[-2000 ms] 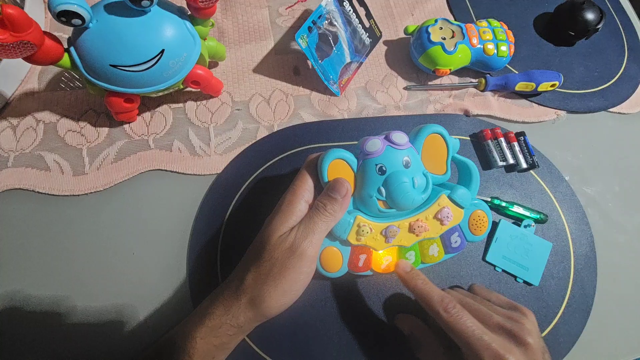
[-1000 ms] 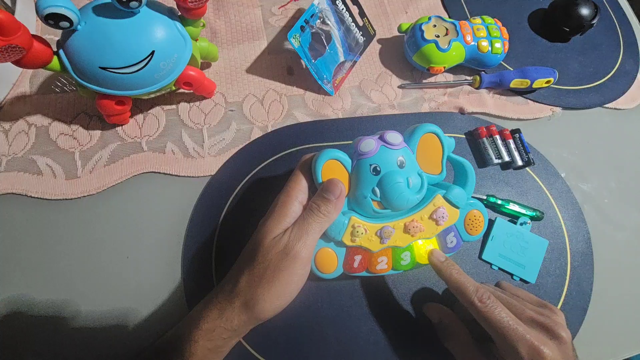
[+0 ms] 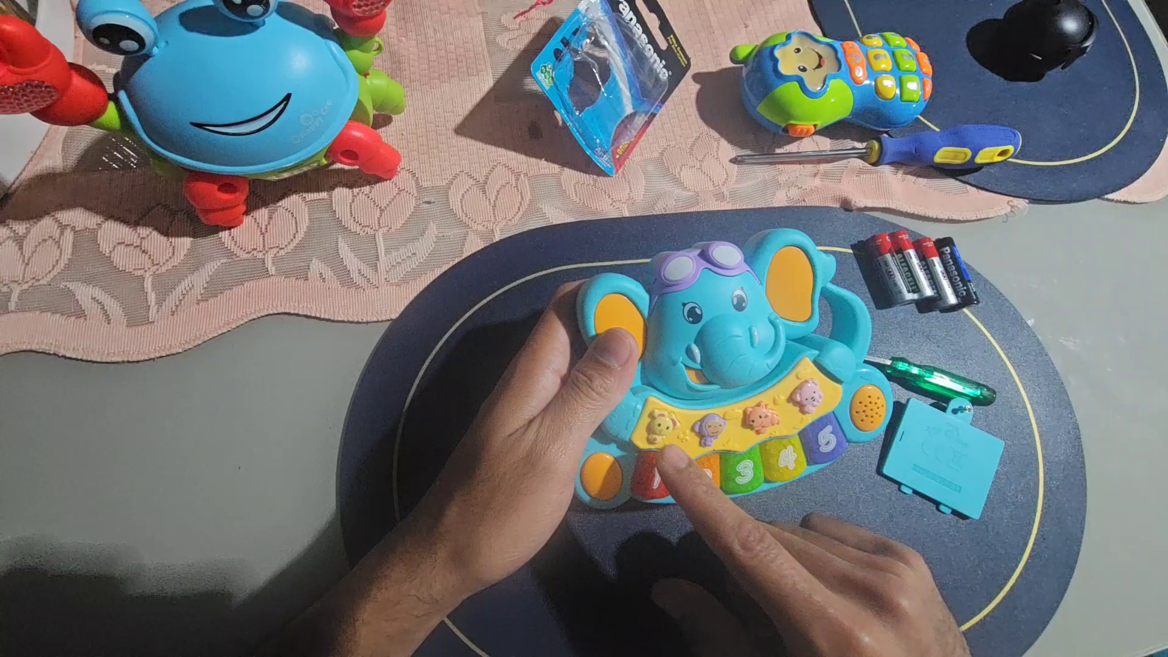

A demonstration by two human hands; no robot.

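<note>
A blue plastic elephant piano toy (image 3: 721, 365) faces up above the dark oval placemat (image 3: 484, 283). My left hand (image 3: 529, 447) grips its left side, thumb on the front by the ear and fingers hidden behind. The index finger of my right hand (image 3: 794, 566) points at the toy, its tip over the red key and the lower edge of the yellow panel; contact cannot be told. The other right fingers are curled around nothing visible. Right of the toy lie a turquoise battery cover (image 3: 944, 461), a green-handled screwdriver (image 3: 940, 379) and several AA batteries (image 3: 922, 269).
A blue crab toy (image 3: 242, 91) with red claws stands at the upper left on a pink lace cloth (image 3: 493, 196). Behind the placemat are an open battery blister pack (image 3: 607, 82), a toy phone (image 3: 839, 78), a blue-and-yellow screwdriver (image 3: 949, 146) and a black round object (image 3: 1049, 36).
My right index finger has moved left along the keys, from the yellow key to the red one. The orange and yellow keys, lit up earlier, look dimmer. My left hand keeps its hold.
</note>
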